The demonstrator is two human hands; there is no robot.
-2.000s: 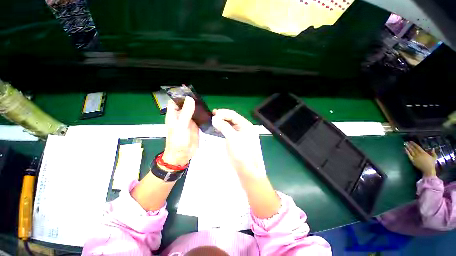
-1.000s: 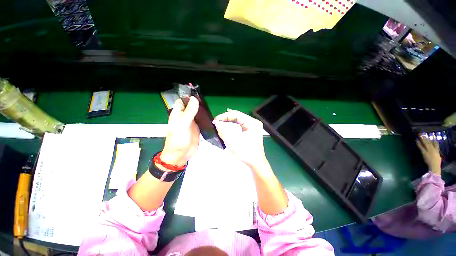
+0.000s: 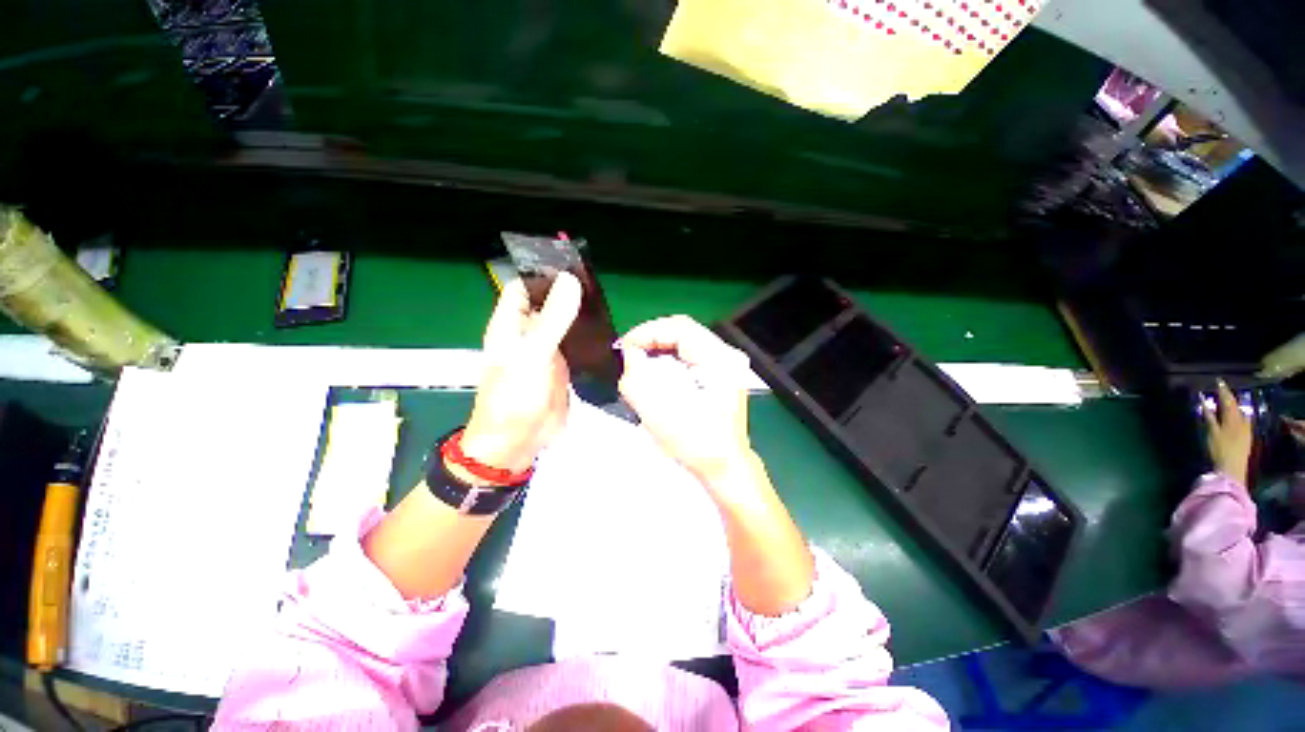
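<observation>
My left hand [image 3: 525, 375], with a red cord and a black band at the wrist, grips a dark glossy smartphone [image 3: 590, 332] above the white paper sheets [image 3: 616, 529]. The phone is tilted, its upper end pointing away from me. My right hand [image 3: 684, 389] is at the phone's right edge, thumb and forefinger pinched together there. Whether it holds a thin film or tab is too small to tell. The phone's left side is partly hidden by my left fingers.
A long black phone tray [image 3: 902, 443] lies right, with dark glossy units in some pockets. Waiting phone units [image 3: 314, 283] lie on the green strip. Left are a record sheet [image 3: 201, 515], a white-yellow pad [image 3: 354, 465] and an orange-handled tool [image 3: 53, 572]. Another person's hand [image 3: 1228, 433] is far right.
The phone has turned more upright in my left hand, and my right fingers have come back to its edge. The waiting units have shifted right in view.
</observation>
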